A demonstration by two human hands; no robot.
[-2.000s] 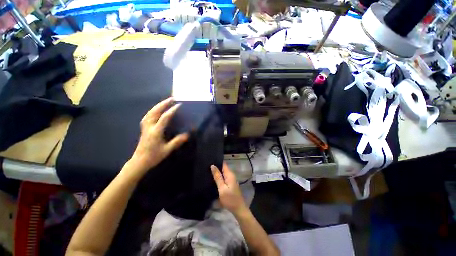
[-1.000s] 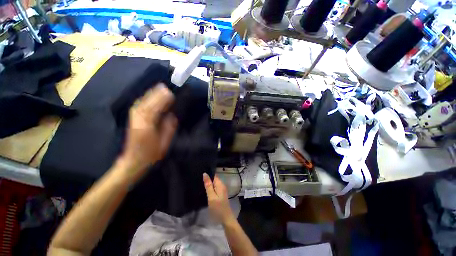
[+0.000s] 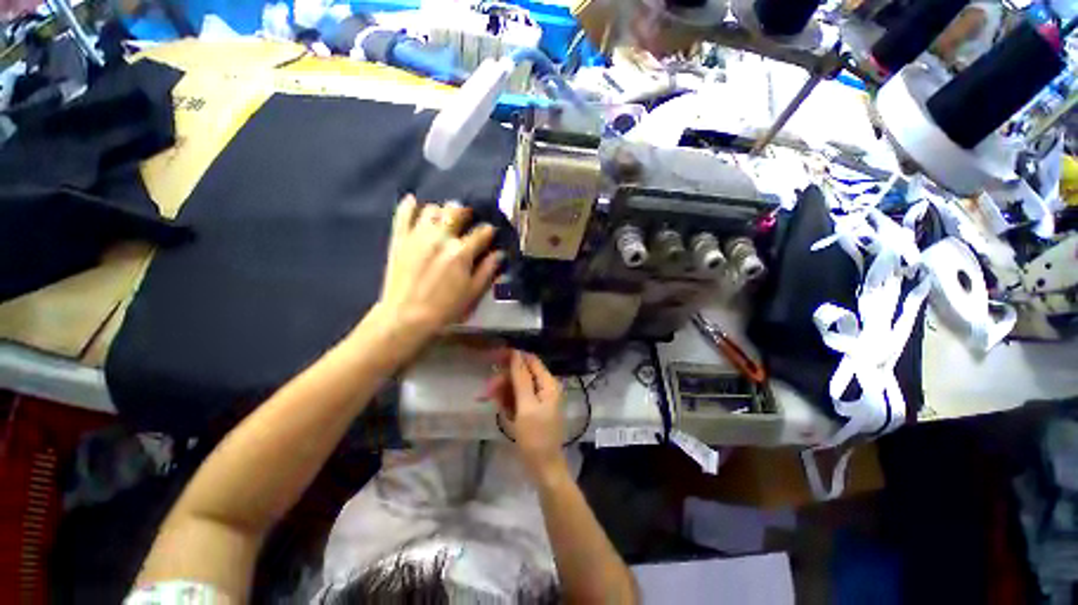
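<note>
The overlock machine (image 3: pixel 562 195) stands at the centre. My left hand (image 3: pixel 437 266) lies spread on black fabric just left of the needle area; the fabric's end there is bunched. My right hand (image 3: pixel 527 396) is in front of the pale machine plate (image 3: pixel 502 314), fingers bent together; whether it holds anything small cannot be told. A stack of flat black fabric panels (image 3: pixel 254 236) lies on the table to the left. The needle and presser foot are hidden.
Crumpled black cloth (image 3: pixel 77 177) lies far left on tan cardboard (image 3: pixel 225 89). Orange-handled snips (image 3: pixel 735 352) and a small parts tray (image 3: pixel 723 396) are right of the machine. White tape (image 3: pixel 869 331) lies over black cloth. Thread cones (image 3: pixel 995 83) stand above. A red basket (image 3: pixel 36 473) is lower left.
The black fabric that hung over the table edge between my hands is gone from there, baring the machine plate and table front. My left hand has moved right, to the needle area.
</note>
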